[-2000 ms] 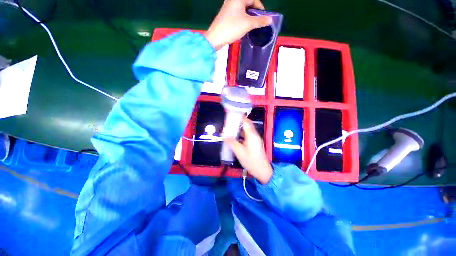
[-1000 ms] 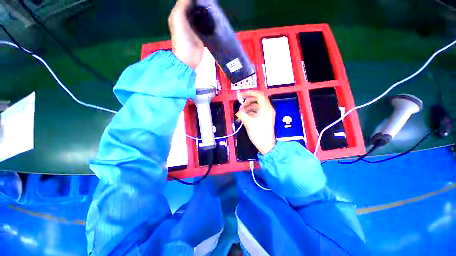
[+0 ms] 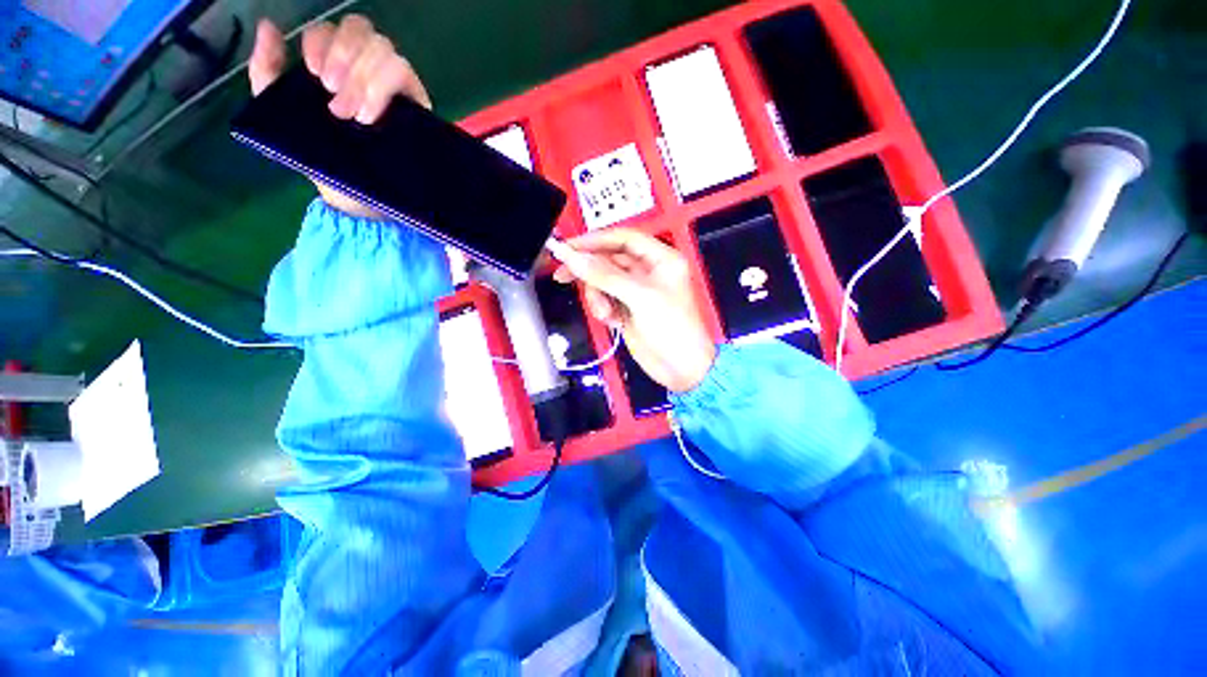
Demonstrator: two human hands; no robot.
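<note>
A smartphone (image 3: 410, 172) is held tilted above the left part of the red phone tray (image 3: 784, 177), its black front facing up. My left hand (image 3: 347, 77) grips its upper end. My right hand (image 3: 646, 294) pinches the small plug of a white USB cable (image 3: 561, 251) at the phone's lower edge; whether it is fully in cannot be told. A handheld barcode scanner (image 3: 527, 333) lies on the tray below the phone, partly hidden. A white printed label piece (image 3: 613, 185) lies in an upper slot.
Other phones sit in the tray, some lit white, such as one phone (image 3: 702, 122). A second scanner (image 3: 1088, 199) lies right of the tray. A paper sheet (image 3: 114, 431) and a white roll (image 3: 50, 474) are at left. A monitor (image 3: 80, 46) stands at upper left.
My left hand has turned the phone from its back to its black front and moved left. My right hand has let go of the scanner and brought the cable plug to the phone's edge.
</note>
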